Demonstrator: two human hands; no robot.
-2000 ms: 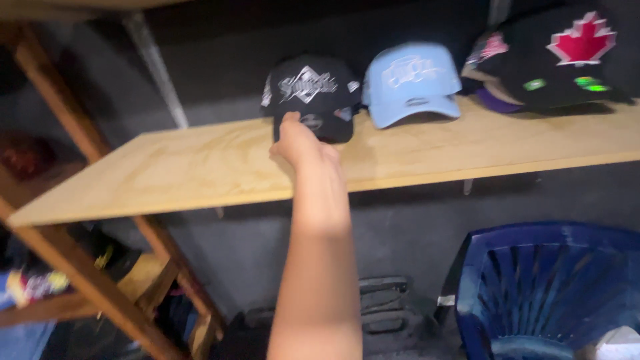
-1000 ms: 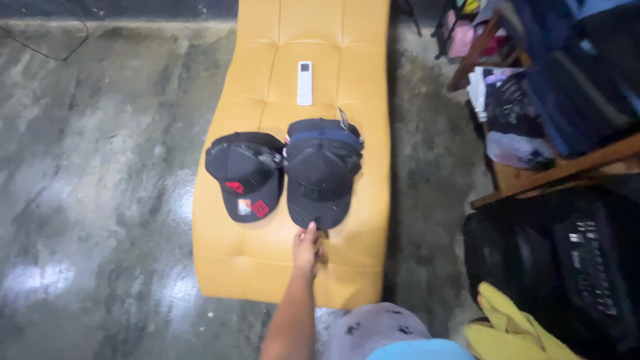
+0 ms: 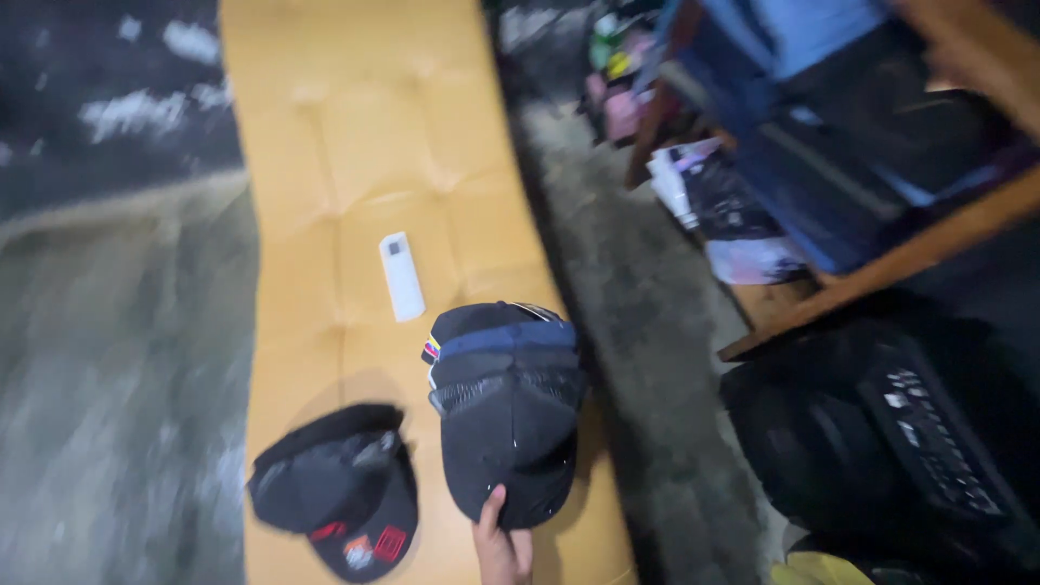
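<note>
My left hand [image 3: 502, 540] holds the brim of a black baseball cap [image 3: 512, 431], thumb on top and fingers partly hidden below. Behind that cap, a navy cap [image 3: 508, 337] and other dark caps are nested in a stack, with a tag at the back edge. To the left, another stack of black caps [image 3: 325, 479] rests on a tan tufted cushion [image 3: 366, 162]; its front brim bears red and orange patches. A white remote control [image 3: 402, 276] lies on the cushion beyond the caps. My right hand is out of view.
At the upper right, a wooden rack [image 3: 894, 260] bears folded dark and blue clothes [image 3: 812, 154] and plastic-wrapped items [image 3: 723, 195]. Below it stands a black bag [image 3: 812, 439], with yellow cloth [image 3: 821, 569] near it. Grey floor [image 3: 122, 366] lies left of the cushion.
The view has turned from a shelf of caps to the cushion. My left hand, earlier at a black cap on the shelf, is now at the right cap stack, which sits farther forward than the left one.
</note>
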